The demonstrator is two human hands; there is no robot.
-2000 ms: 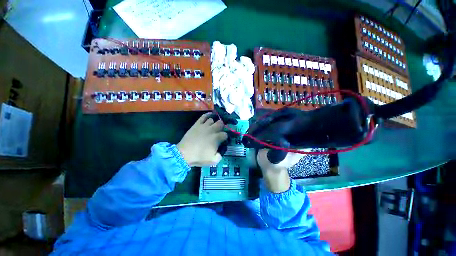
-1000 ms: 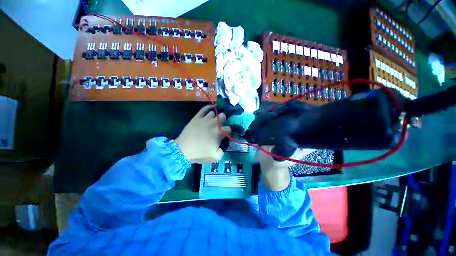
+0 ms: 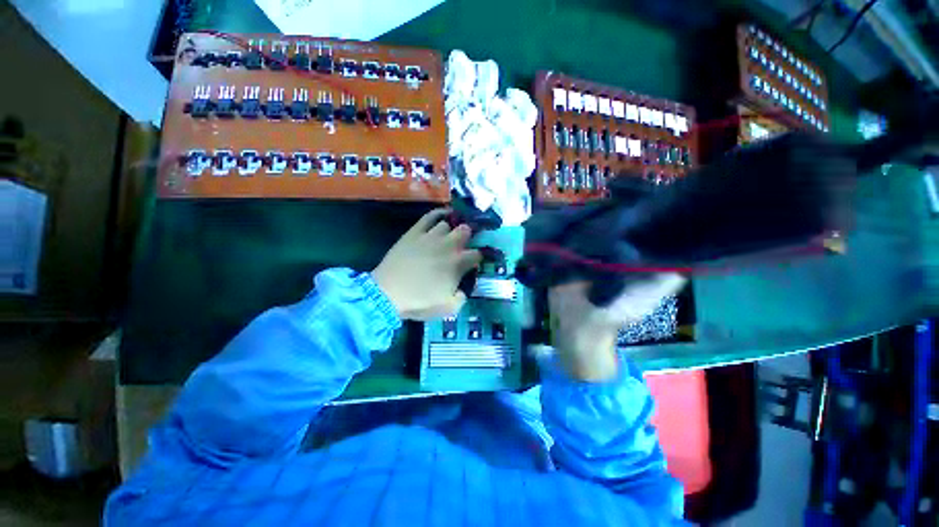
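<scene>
The pale teal cover jig lies at the bench's front edge, with finned heat sinks and small black transistors showing in its windows. My left hand rests on the jig's upper left part, dark coverings on its fingertips; whether it grips anything is hidden. My right hand is blurred and holds the black electric screwdriver, which lies slanted from upper right, its front end near the jig's upper right side. The tip is not clear. A red wire hangs beside it.
A large reddish-brown component tray is at left, a white cloth beside it, then a second component tray. Stacked trays stand far right. The screw box is partly behind my right hand. Cartons stand at left.
My right hand and the screwdriver have shifted right, and the screwdriver's rear end has risen. More of the jig's upper part shows. My left hand stays on the jig. The view has shifted slightly.
</scene>
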